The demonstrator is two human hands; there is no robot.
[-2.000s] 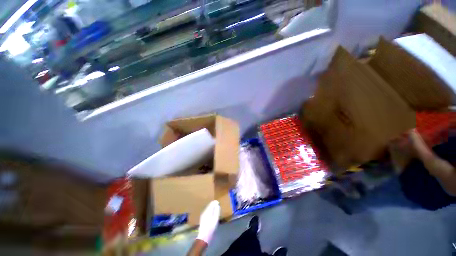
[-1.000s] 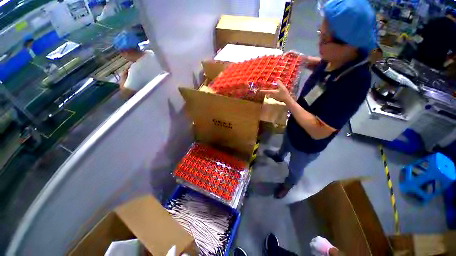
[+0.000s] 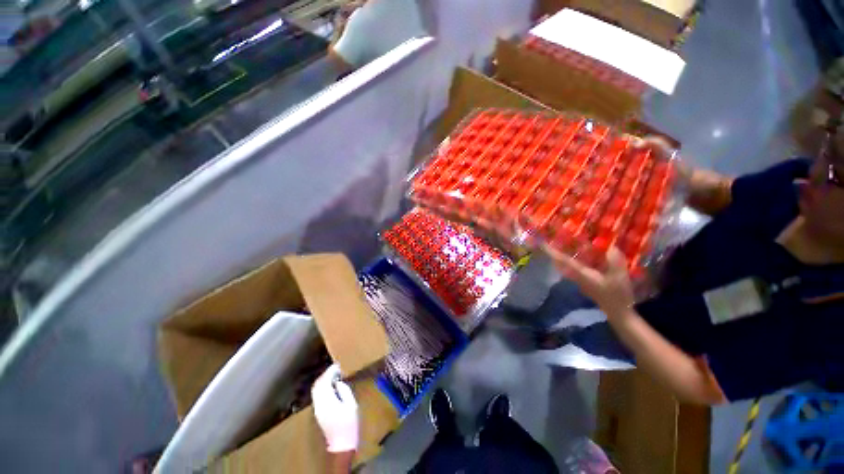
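An open cardboard carton (image 3: 227, 294) stands at the lower left, with a white divider board (image 3: 242, 384) tilted inside over dark contents. My left hand (image 3: 335, 412), in a white glove, is at the carton's near right corner, below a raised flap (image 3: 341, 315); whether it grips the carton is unclear. My right hand (image 3: 589, 457) is blurred and cut off by the bottom edge. Another person's two hands hold a blister tray of orange-red parts (image 3: 555, 180) tilted in front of me, above a second tray (image 3: 449, 259).
A blue tote (image 3: 407, 338) with thin pale strands lies between carton and lower tray. The person in dark clothes (image 3: 740, 268) stands at right. Open cartons, one topped with a white board (image 3: 606, 48), stand behind. Another carton (image 3: 648, 421) and a blue stool (image 3: 810, 433) are lower right.
The other person has brought the held tray away from the far carton, closer to me. My view has shifted, showing more of the near carton and my left hand at its corner.
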